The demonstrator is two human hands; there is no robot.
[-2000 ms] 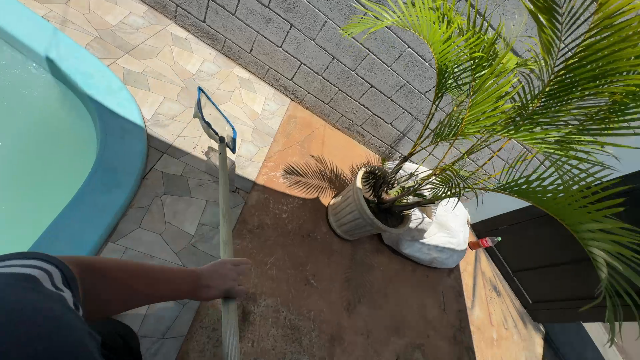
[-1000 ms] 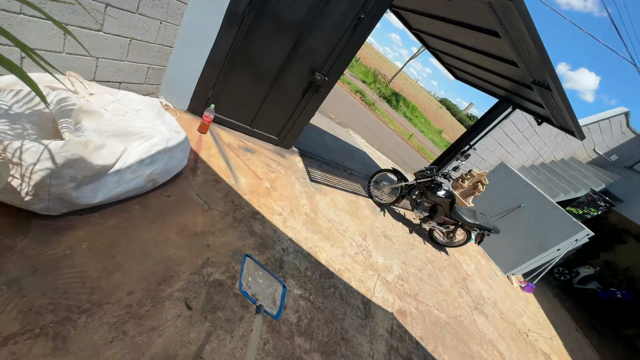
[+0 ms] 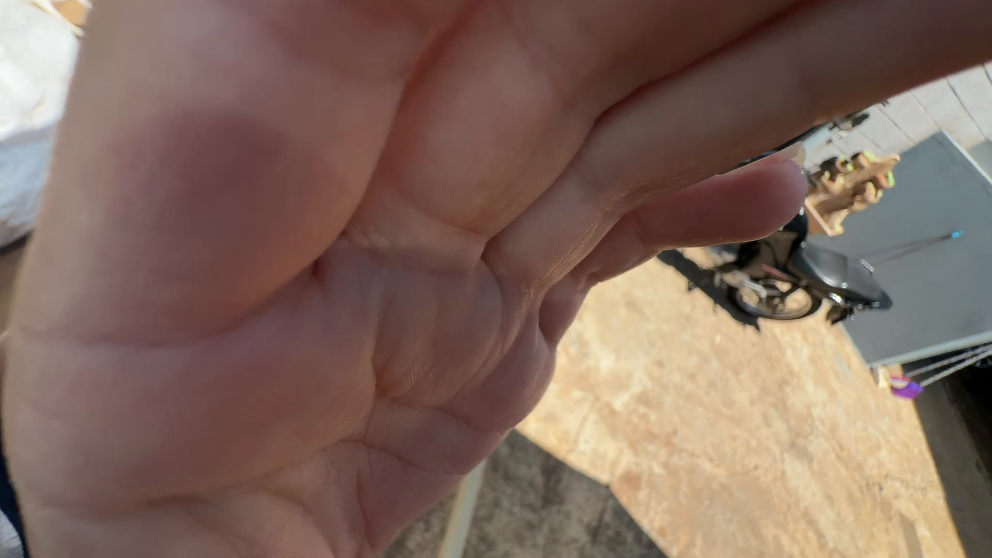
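Observation:
My left hand (image 3: pixel 349 294) fills most of the view, very near the camera, with the palm side showing. One fingertip points to the right, while other fingers run out of the frame at the top. Nothing is seen held in this hand. Below and behind it, a short length of pale pole (image 3: pixel 465 511) shows over the shaded floor; the rest of the pole is hidden or out of frame. My right hand is not in view.
A black motorcycle (image 3: pixel 806 271) stands on the sunlit concrete floor (image 3: pixel 736 403) at right. Beyond are a grey panel (image 3: pixel 930 256), a brown object (image 3: pixel 852 186) and a small purple item (image 3: pixel 905 387). Part of a white sack (image 3: pixel 31 132) shows at the left edge.
My left hand, on the pole two seconds ago, is now up close before the camera. The view has swung from the pool and potted palm toward the motorcycle. The skimmer net is hidden now.

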